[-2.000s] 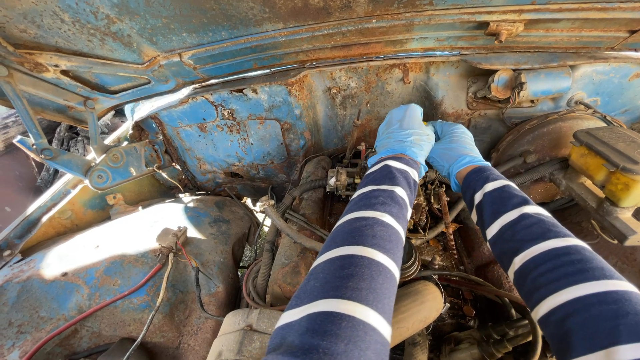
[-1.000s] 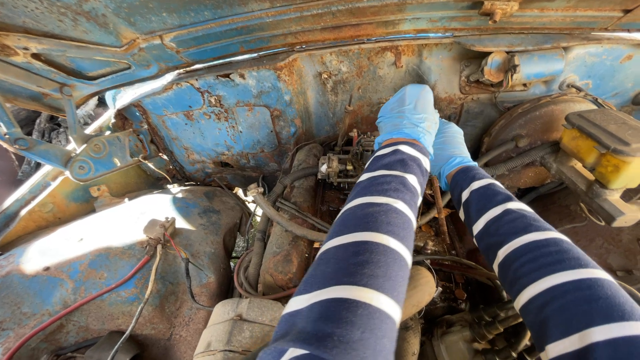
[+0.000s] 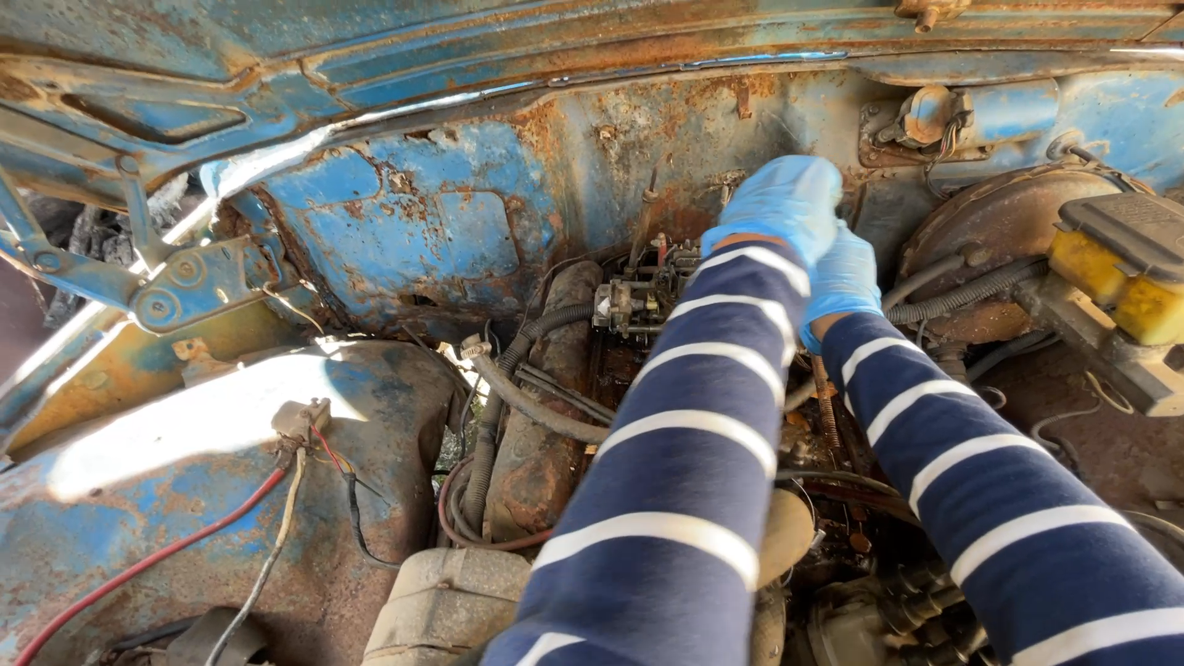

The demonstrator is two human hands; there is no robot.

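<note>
Both hands wear light blue gloves and meet over the back of a rusty engine, close to the firewall [image 3: 592, 185]. My left hand [image 3: 782, 203] lies above and partly over my right hand [image 3: 844, 277]. The fingers of both are turned away from view, and whatever they hold or touch is hidden. Just left of my left sleeve, the carburetor [image 3: 638, 301] shows with its linkage. A rubber hose [image 3: 536, 407] curves in toward the engine below it. The rusty valve cover [image 3: 546, 453] lies to the left.
The open hood [image 3: 388, 55] hangs overhead, with its hinge [image 3: 176, 287] at left. A brake fluid reservoir [image 3: 1124, 268] and the round brake booster [image 3: 999, 240] stand at right. Loose wires [image 3: 166, 555] cross the left inner fender [image 3: 370, 416]. A wiper motor [image 3: 962, 120] sits on the firewall.
Two seconds ago the gloved hands were side by side with their fingertips meeting; now my left hand overlaps my right hand. The view has shifted slightly.
</note>
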